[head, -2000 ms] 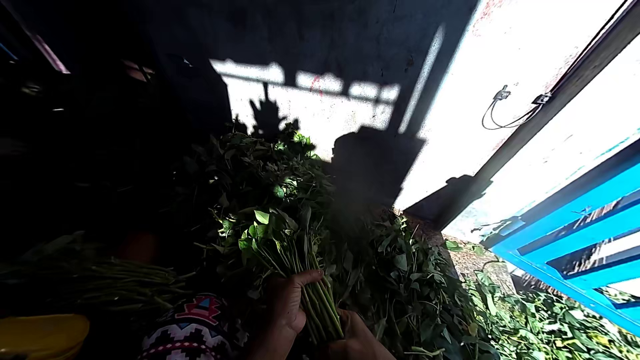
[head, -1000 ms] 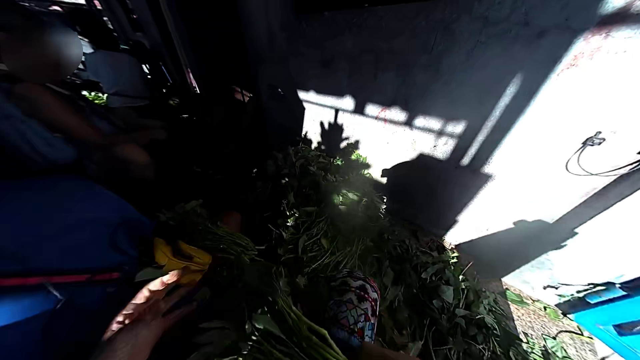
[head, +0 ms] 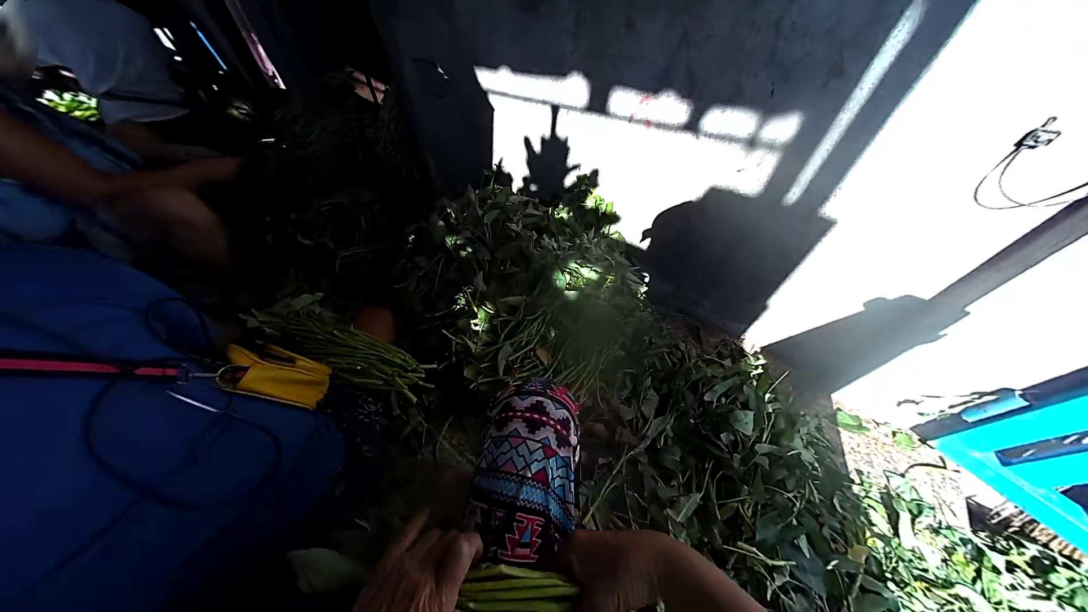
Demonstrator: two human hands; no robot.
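At the bottom edge, a bundle of green stems (head: 517, 588) lies between my two hands, just below a knee in patterned cloth (head: 529, 463). My left hand (head: 421, 565) is at the bundle's left end, fingers bent against it. At its right end is my right hand (head: 625, 565), blurred, with its fingers hidden behind the cloth and the bundle's edge. Beyond the knee rises a large heap of leafy green stems (head: 544, 280). Left of the heap lies another bunch of cut stems (head: 365, 348).
Close on the left are a blue cloth (head: 127, 442) with a red strip and a yellow pouch (head: 285, 378). A person's arm and knee (head: 161, 200) show at upper left. A sunlit wall (head: 646, 166) stands behind the heap, and a blue slatted frame (head: 1020, 463) at right.
My left hand was over by the yellow pouch one second ago; now it is at the stems by the knee. Two seconds ago both hands held an upright leafy bunch. The view has swung left.
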